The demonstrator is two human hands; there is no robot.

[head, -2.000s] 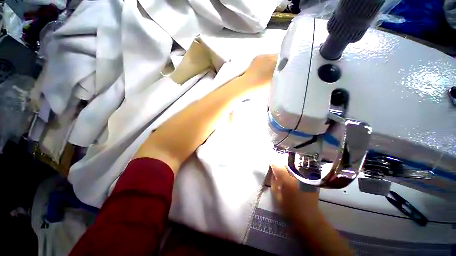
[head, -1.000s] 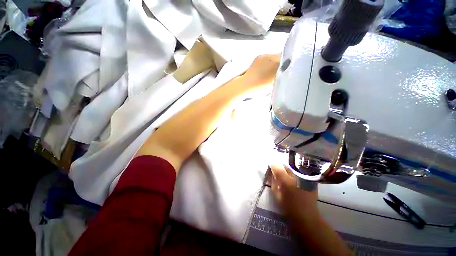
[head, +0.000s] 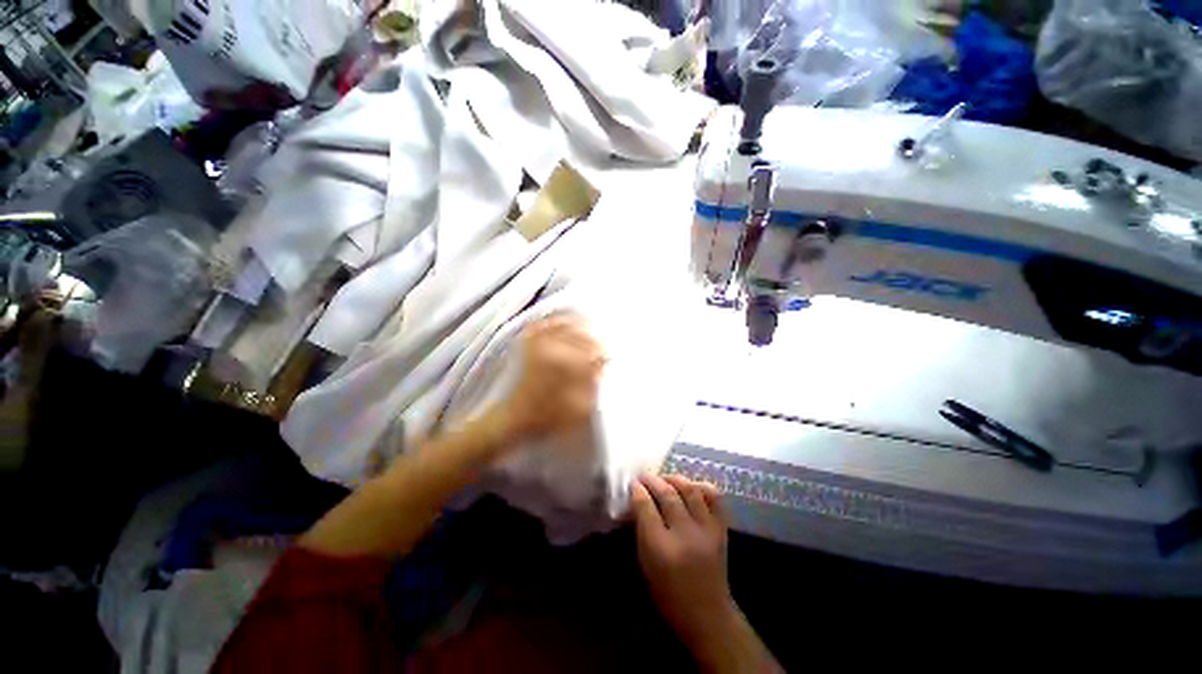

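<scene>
Off-white cloth [head: 455,283] lies in a large folded heap left of the sewing machine and reaches the table's front edge. A tan inner side [head: 559,202] shows in its folds. My left hand [head: 560,373] is on the cloth, blurred, with its fingers bunched on it. My right hand [head: 678,516] holds the cloth's lower right corner at the front edge, fingertips on it. The white JACK sewing machine [head: 910,250] stands right of the cloth. Its presser foot area [head: 762,320] is behind my hands, with no hand at it.
Black thread snips [head: 997,435] lie on the machine bed. A printed ruler strip [head: 791,487] runs along the front edge. A grey box with a round grille [head: 119,195] and a plastic bag [head: 145,290] are at left. Pale cloth [head: 178,619] hangs below left. Plastic bags lie behind the machine.
The view has swung, showing more of the machine. Both hands have left the needle area and moved toward the front edge. The cloth in front is now gathered between them.
</scene>
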